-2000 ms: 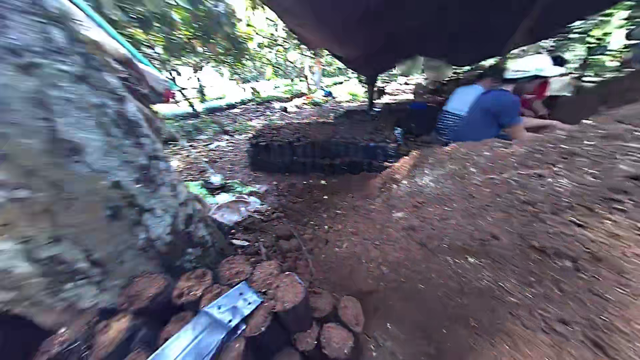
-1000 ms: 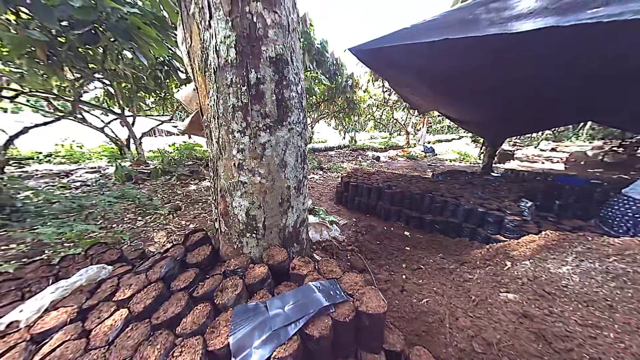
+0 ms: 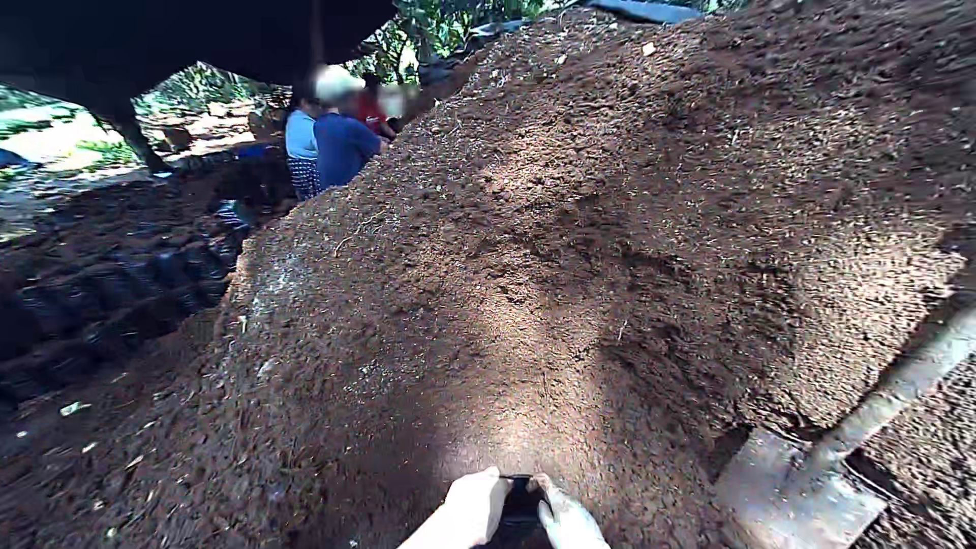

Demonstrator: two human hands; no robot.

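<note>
At the bottom centre of the head view, a black plastic bag (image 3: pixel 521 507) is held between my two hands. My left hand (image 3: pixel 479 505) grips its left edge, and my right hand (image 3: pixel 566 515) grips the right edge, with soil on its fingers. The bag's mouth faces up; what is inside cannot be made out. A large mound of brown soil (image 3: pixel 518 290) rises directly in front of both hands. To the right of them a shovel (image 3: pixel 801 488) rests with its metal blade on the soil and its handle running up to the right edge.
Several people (image 3: pixel 339 145) are beyond the mound's left slope. Rows of black soil-filled bags (image 3: pixel 130 282) stand at the left. A dark tarpaulin (image 3: pixel 183 38) hangs overhead at upper left, beside a thin trunk (image 3: pixel 133 133). A sheet (image 3: pixel 648 11) lies atop the mound.
The view has swung right, from the tree trunk and nearby filled bags to the soil mound. My hands and the black bag have come into view, along with the shovel.
</note>
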